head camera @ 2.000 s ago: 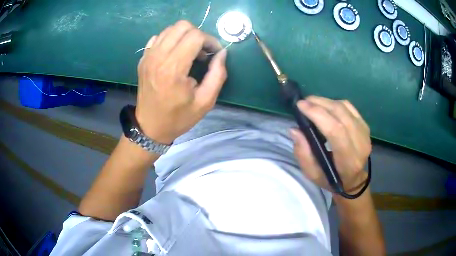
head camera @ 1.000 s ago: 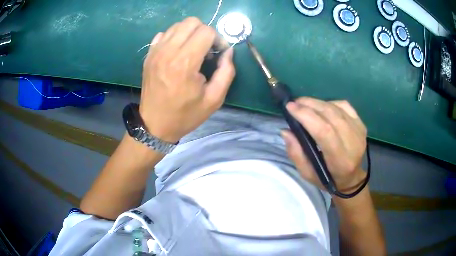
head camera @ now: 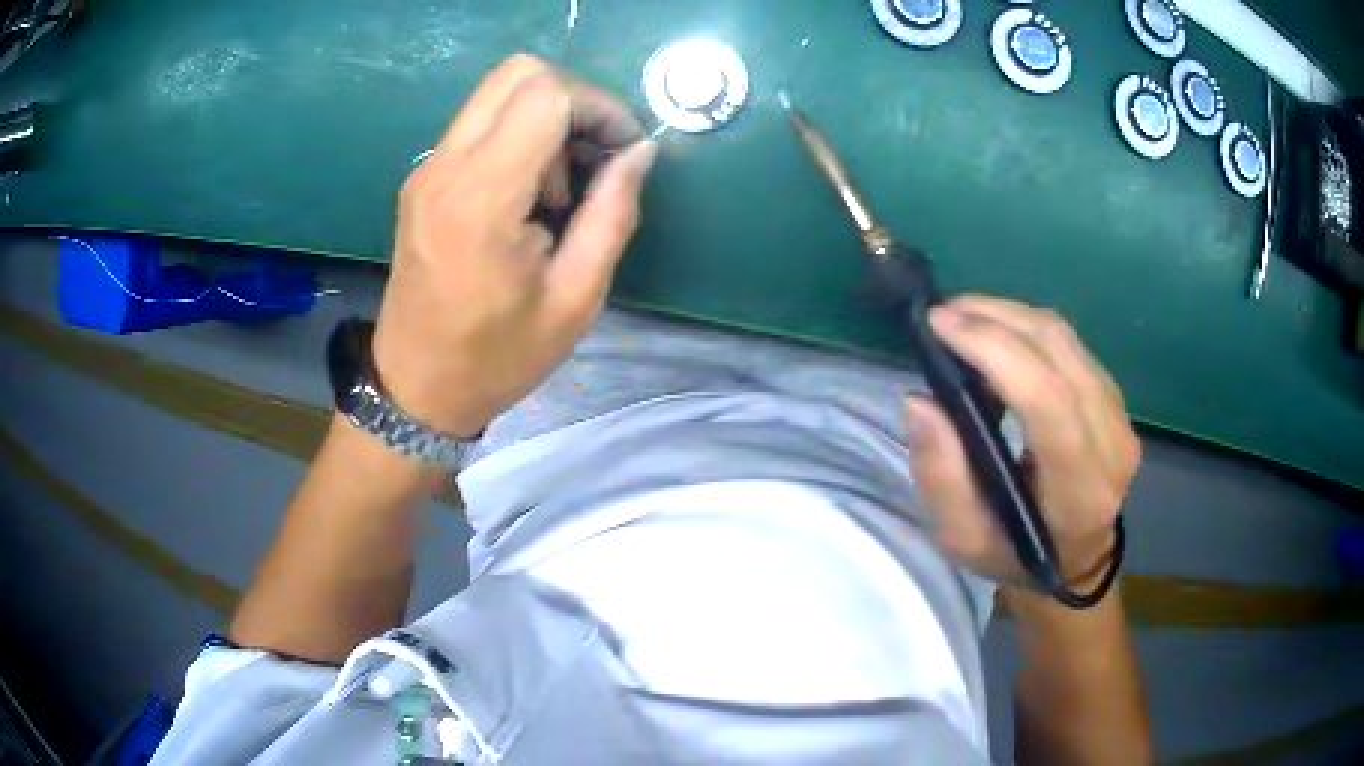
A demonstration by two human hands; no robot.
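A round white disc [head camera: 696, 84] lies on the green mat [head camera: 778, 285], brightly lit, with small dark marks at its lower right rim. My left hand [head camera: 501, 247] is just left of and below it, its thumb and fingers pinching thin solder wire [head camera: 655, 133] whose end reaches the disc's lower left edge. A dark object is partly hidden in that palm. My right hand [head camera: 1032, 434] holds the soldering iron [head camera: 972, 404] by its black handle. The iron's tip is right of the disc, apart from it.
Several discs with blue-grey centres [head camera: 1031, 50] lie at the upper right. Thin tweezers [head camera: 1270, 195] lie beside a black tray with shiny contents [head camera: 1336, 180] at the right edge. A white strip [head camera: 1264, 53] crosses the upper right. A blue bin [head camera: 180, 292] is below the left bench edge.
The iron's tip has moved right, away from the disc's edge where it was a second ago. My left hand has shifted left and slightly down, still with the wire.
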